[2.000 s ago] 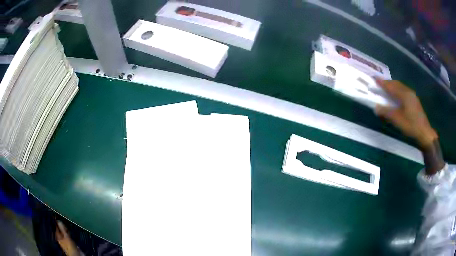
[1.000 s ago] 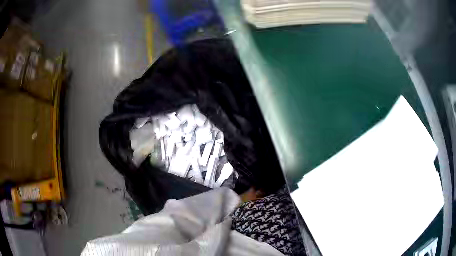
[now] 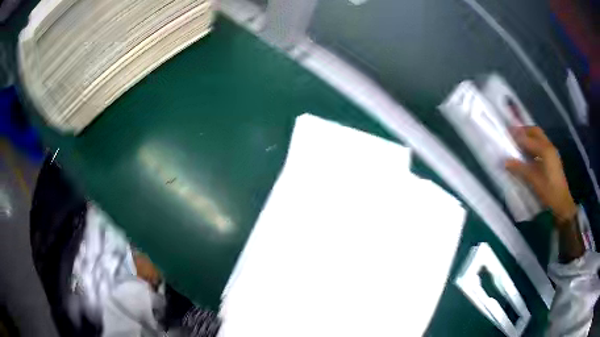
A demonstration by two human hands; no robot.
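White blank sheets [image 3: 342,237] lie in a wide pile on the green bench, their top face overexposed. A white slotted insert card [image 3: 490,293] lies to their right, near the rail. My right hand [image 3: 543,171] is over the conveyor, fingers and thumb closed on a white insert card [image 3: 488,122] at a long white box [image 3: 525,197]; blur hides how they meet. A printed box [image 3: 503,92] lies just behind it. My left hand [image 3: 146,268] is small and blurred at the bench's near left edge, partly hidden; its fingers do not show clearly.
A thick stack of cream-white card pieces [image 3: 125,56] stands at upper left. A grey upright post [image 3: 286,23] is bolted to the pale metal rail [image 3: 368,99] between bench and conveyor [image 3: 388,46]. Black plastic [image 3: 56,204] hangs beside the bench at left.
The view has swung from the waste bag back to the bench and conveyor. Compared with the oldest frame, my right hand's card is now at a white box nearer the rail.
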